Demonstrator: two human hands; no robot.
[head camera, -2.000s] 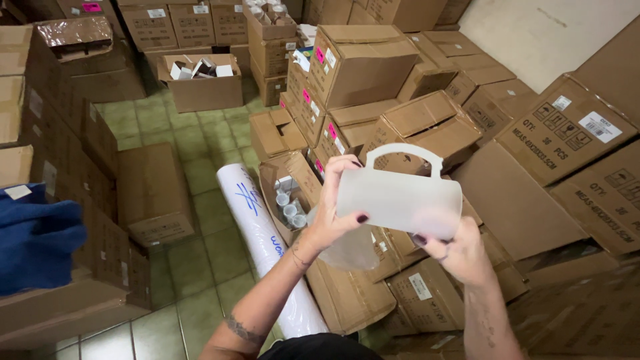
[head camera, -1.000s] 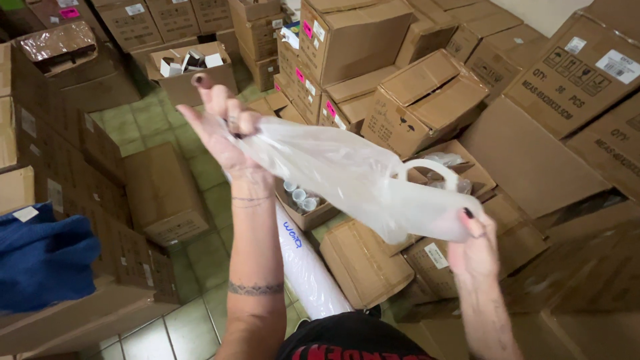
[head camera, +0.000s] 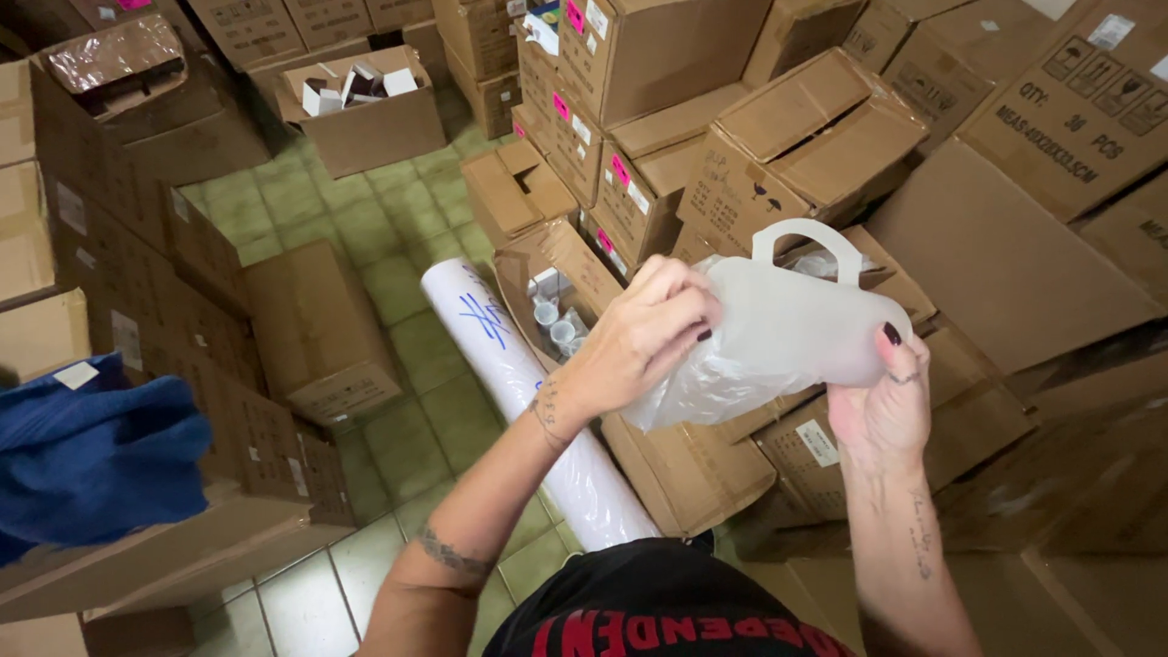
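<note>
A frosted pitcher with a loop handle (head camera: 808, 315) lies sideways in the air before me, its handle on top. My right hand (head camera: 881, 392) grips its right end, thumb on the near face. At the other end, my left hand (head camera: 662, 324) pinches a clear plastic bag (head camera: 721, 388) with bent fingers. The bag covers the pitcher's left part and hangs below it. Whether my left fingers also touch the pitcher is hidden.
Cardboard boxes (head camera: 675, 55) are stacked ahead and on both sides. A long plastic-wrapped roll (head camera: 547, 411) leans below my left forearm. An open box (head camera: 566, 265) holds clear cups (head camera: 547, 315). Another open box (head camera: 374, 128) holds small cartons. Blue cloth (head camera: 100, 447) lies at left.
My left hand has come back toward the pitcher from the upper left, where it held the bag stretched out. The bag now bunches around the pitcher's left part. My right hand keeps its grip.
</note>
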